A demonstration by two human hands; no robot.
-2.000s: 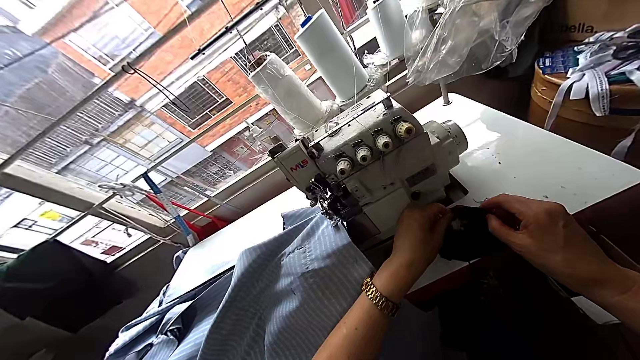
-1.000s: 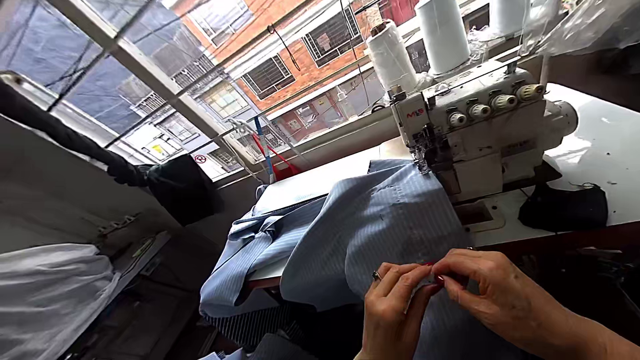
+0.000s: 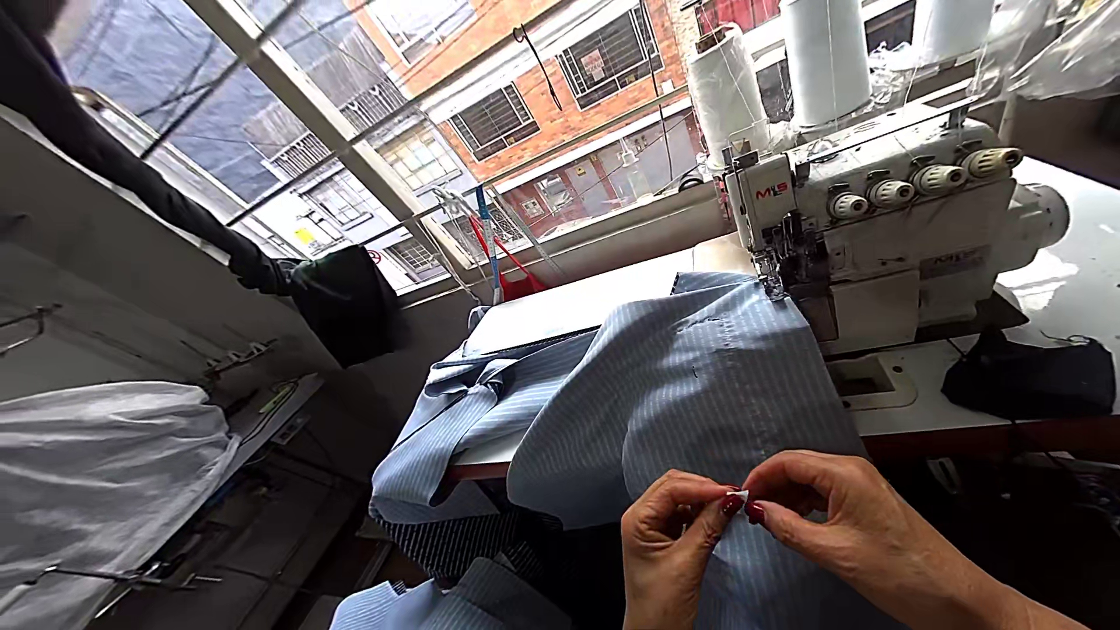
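Low in the view, my left hand (image 3: 674, 542) and my right hand (image 3: 840, 516) meet fingertip to fingertip, pinching a small white piece (image 3: 742, 495), perhaps a fabric scrap or label. Below and behind them lies light blue striped fabric (image 3: 700, 394), draped over the table edge. Its upper edge sits at the presser foot of a white overlock sewing machine (image 3: 901, 236). A black cloth bundle (image 3: 1032, 381) rests on the table right of the machine, apart from my hands.
Large white thread cones (image 3: 827, 61) stand behind the machine by the window. More striped fabric (image 3: 446, 604) hangs low at the front. White cloth (image 3: 96, 472) covers something on the left, and a black cloth (image 3: 346, 302) hangs near the window.
Both hands have left the black cloth, which now lies on the table, and have come together over the striped fabric. The view has swung left.
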